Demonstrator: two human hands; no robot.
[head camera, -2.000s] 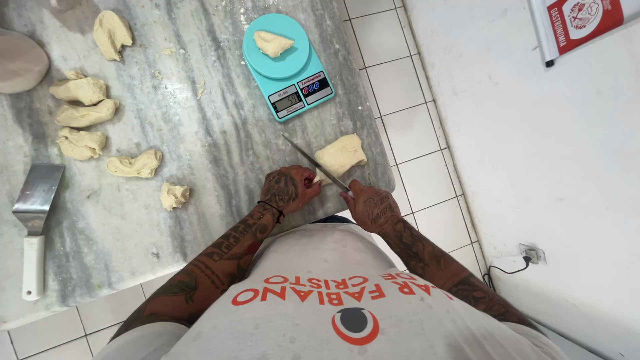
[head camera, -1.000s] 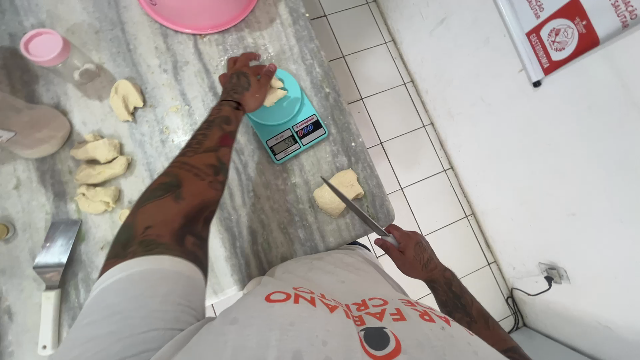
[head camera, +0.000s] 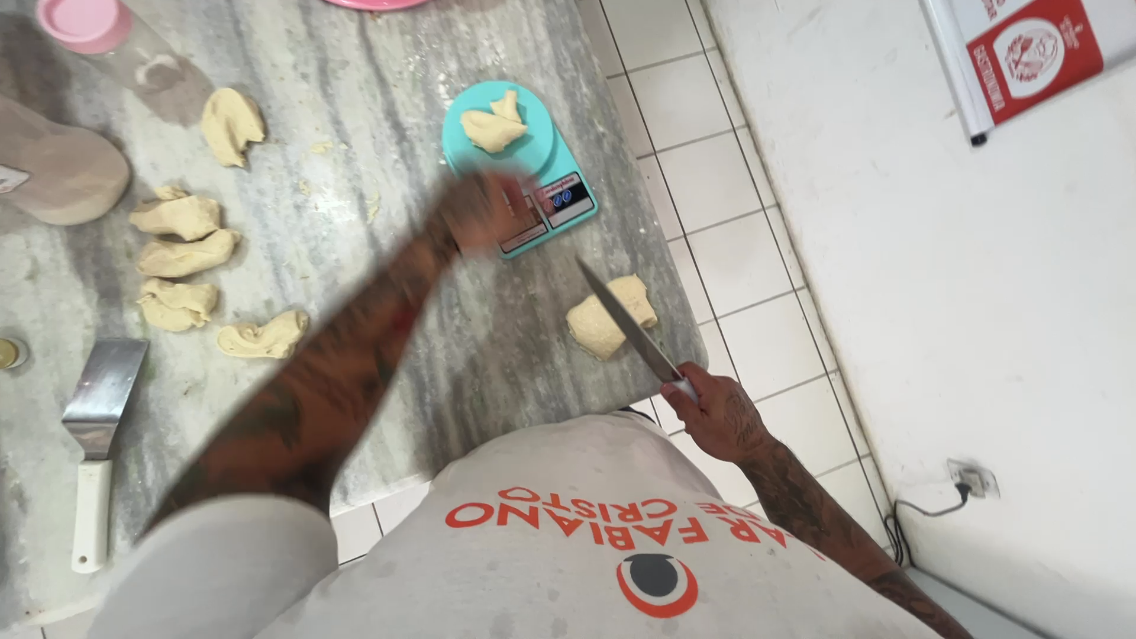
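On the round plate of a turquoise digital kitchen scale (head camera: 543, 146) lie a larger piece of dough (head camera: 490, 130) and a small one touching it. My left hand (head camera: 493, 211), blurred, is over the scale's near left part and hides some of its display; its fingers cannot be made out. My right hand (head camera: 714, 410) grips the pale handle of a knife (head camera: 632, 330). The blade points up and left, above or against a thick lump of dough (head camera: 596, 327) near the marble table's right corner. Several pieces of dough (head camera: 185, 255) lie at the left.
A metal spatula with a white handle (head camera: 92, 506) lies at the lower left. Beyond it stand a clear container with a pink lid (head camera: 84, 22) and a container of pale powder (head camera: 75, 173). A pink rim (head camera: 377, 3) shows at the top. A white wall (head camera: 976, 293) is at the right.
My left hand has drawn back from the scale's plate towards me. Two seconds ago one dough piece lay there; now a small one lies with it. My right hand keeps the knife.
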